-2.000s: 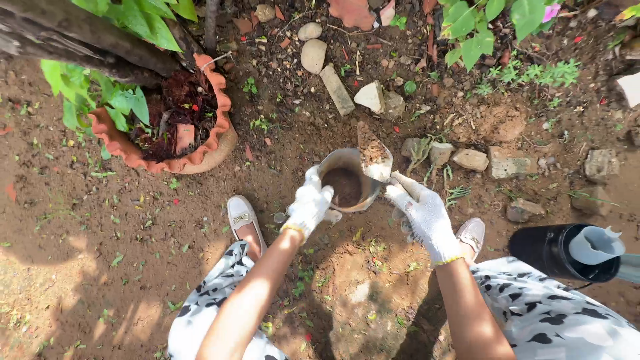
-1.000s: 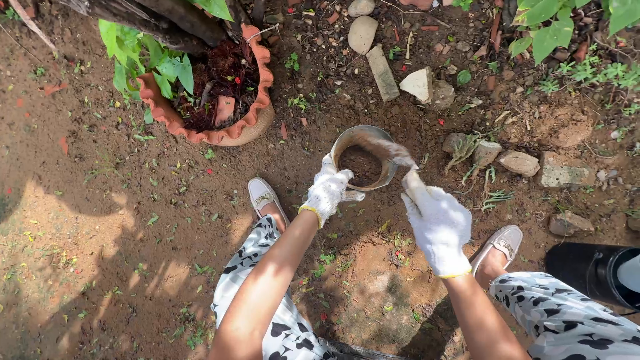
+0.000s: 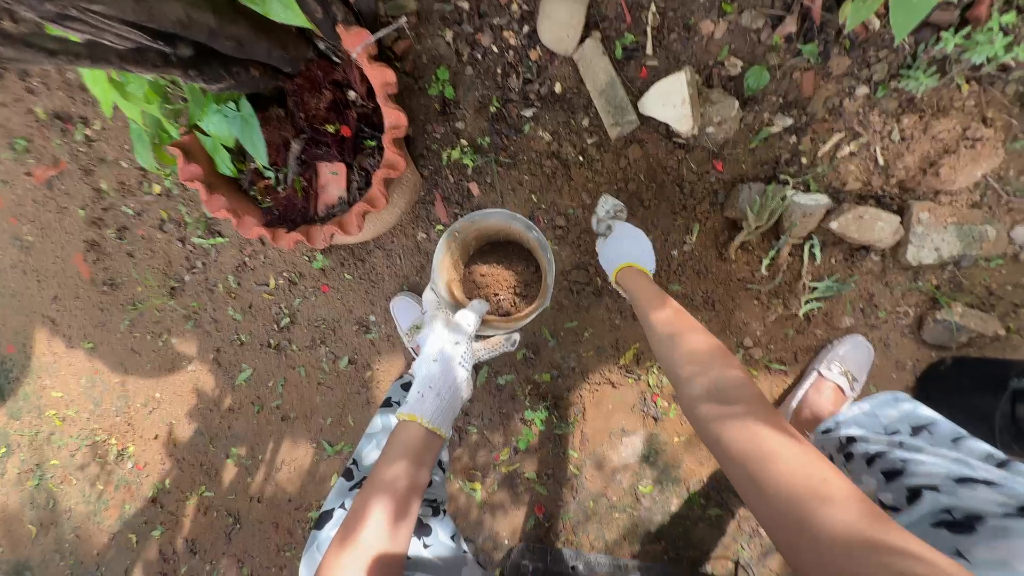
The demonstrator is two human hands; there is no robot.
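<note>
My left hand [image 3: 448, 352], in a white knit glove, grips the lower left rim of a round pot [image 3: 550, 272], thumb over the edge. Loose brown soil [image 3: 502, 276] lies inside the pot. To the right of the pot, my right hand [image 3: 626, 250], gloved too, reaches down to the bare ground. At its fingers shows a small greyish-white piece [image 3: 608, 212], which could be a fingertip of the glove or part of a tool; I cannot tell. The fingers of the right hand are mostly hidden under its back.
A scalloped terracotta planter [image 3: 392, 120] with leafy plants stands at the upper left. Stones, such as a white one [image 3: 670, 102] and a long flat one [image 3: 606, 84], lie at the top. More stones [image 3: 866, 226] line the right. A black container [image 3: 972, 396] stands by my right shoe [image 3: 840, 368].
My right hand has left the pot's rim, where it held a small scoop-like tool, and is now down at the soil to the right. My left hand stays on the pot.
</note>
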